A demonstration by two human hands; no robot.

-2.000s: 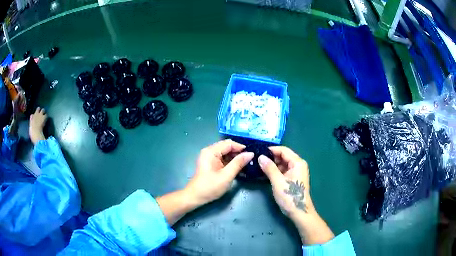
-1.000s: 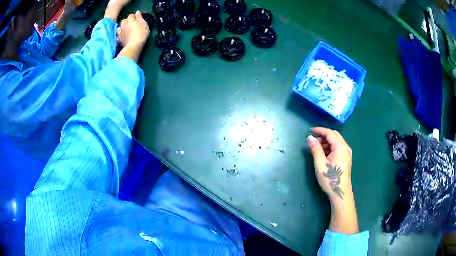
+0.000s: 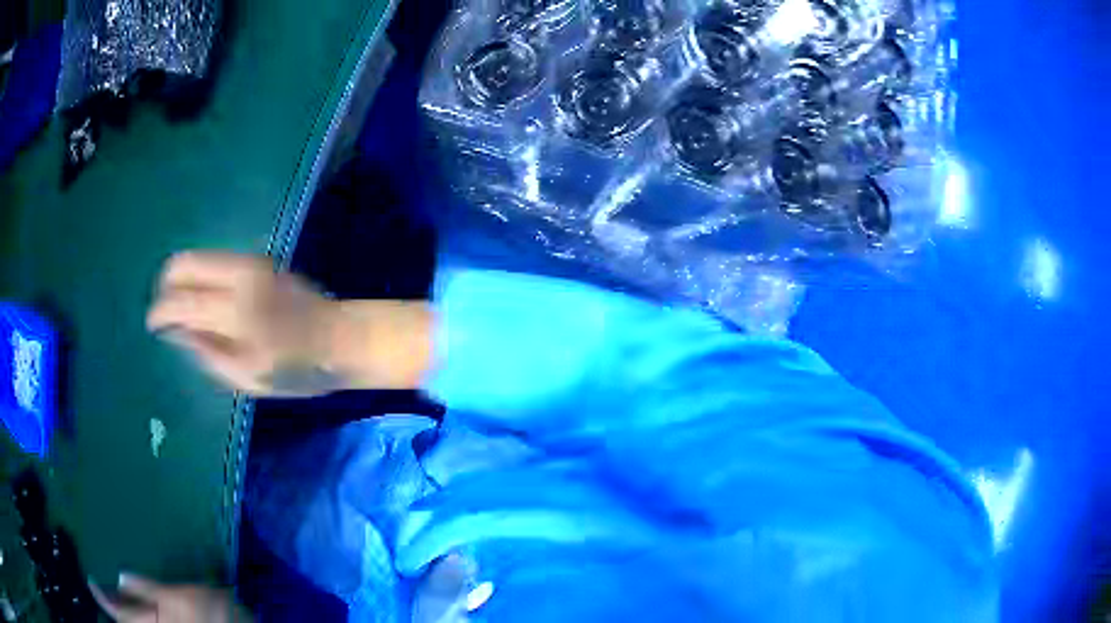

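My right hand is blurred over the edge of the green bench, its fingers curled; no part shows in it, but the blur hides the fingertips. My left hand is low at the left, cut off by the bottom edge, and what it holds cannot be told. A large clear bag with rows of round black pieces showing through lies at the top, beyond my right sleeve. The blue bin with white pieces is cut off by the left edge.
The dark green bench has its curved edge left of the picture's middle. A shiny bag with dark parts beside it lies at its upper left. Dark pieces lie at the lower left. Blue floor fills the right side.
The view has swung right and turned, bringing in the large clear bag and blue floor. The bin now sits at the left edge. Both hands left the black disc they held two seconds ago.
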